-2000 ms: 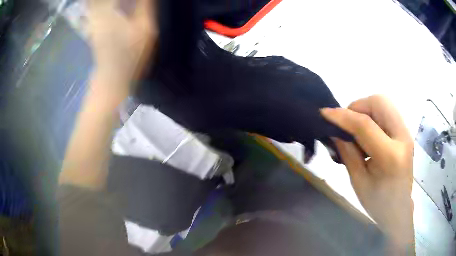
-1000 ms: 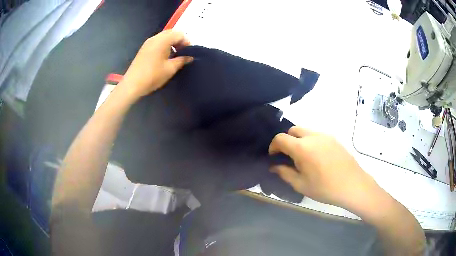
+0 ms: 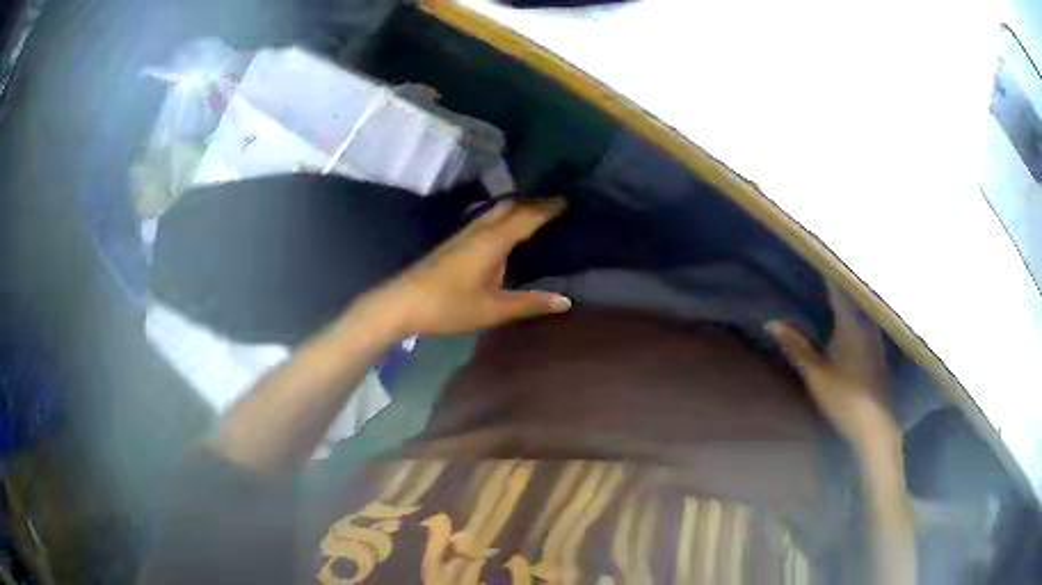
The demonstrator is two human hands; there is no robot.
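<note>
Dark navy cloth [image 3: 674,246] lies below the table's front edge, over my lap, between my hands. My left hand [image 3: 474,274] is at the cloth's left end, its thumb and fingers spread apart. My right hand [image 3: 846,371] is blurred at the cloth's right end, under the table edge; whether its fingers grip the cloth cannot be told. Another dark cloth piece [image 3: 286,257] with a rounded outline lies over white wrapped material [image 3: 331,126] at the left.
The white table [image 3: 800,114] with its yellow-brown wooden edge [image 3: 686,154] curves across the upper right. Part of a metal plate [image 3: 1020,114] shows at the far right. Blurred blue shapes are at the left. A brown garment and striped, lettered cloth [image 3: 548,520] cover the wearer's front.
The view has swung down and left. The dark cloth held on the tabletop before is no longer seen there; both hands are now below the table edge. The left hand's fingers have spread.
</note>
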